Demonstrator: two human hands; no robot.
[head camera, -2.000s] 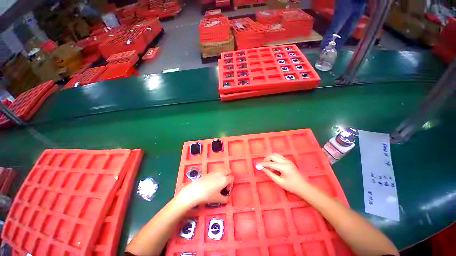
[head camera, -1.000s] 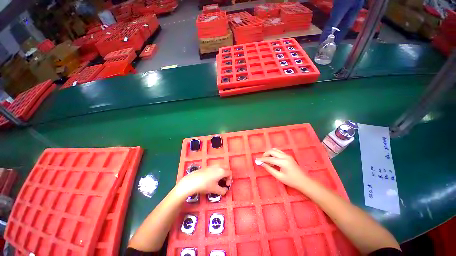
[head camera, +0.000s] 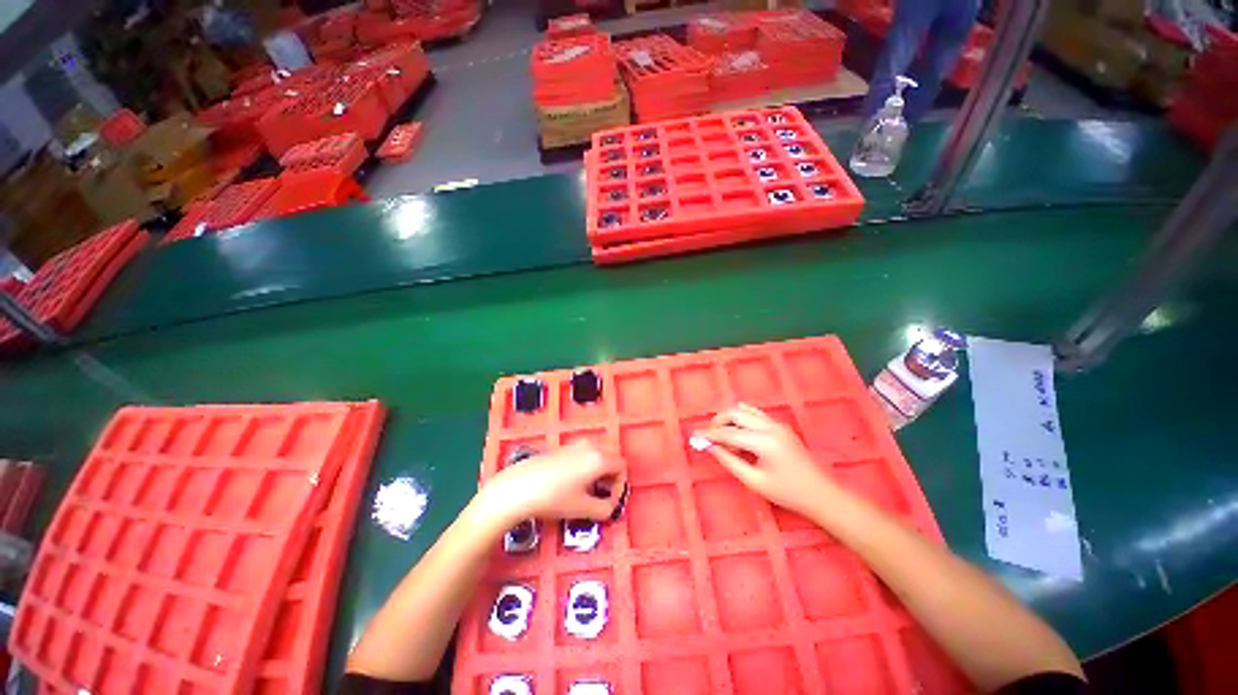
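Note:
The red foam tray (head camera: 706, 523) lies in front of me. Its two left columns hold small square units; the top two (head camera: 585, 387) show dark faces, while those lower down (head camera: 585, 608) show pale rims with round dark centres. My left hand (head camera: 568, 485) is closed round a dark unit (head camera: 614, 500) over the second column; the fingers partly hide it. My right hand (head camera: 760, 455) pinches a small white cloth (head camera: 701, 443) over the tray's upper middle pockets.
Empty red trays (head camera: 177, 530) are stacked at left, with a shiny scrap (head camera: 399, 505) beside them. A white bottle (head camera: 919, 373) and written paper (head camera: 1021, 455) lie right. Partly filled trays (head camera: 720, 177), a clear pump bottle (head camera: 883, 132) and metal posts stand beyond. A person's legs (head camera: 927, 48) show behind.
My left hand has shifted slightly up the tray, still holding the dark unit. My right hand stays nearly in place with the cloth. The camera view has shifted slightly.

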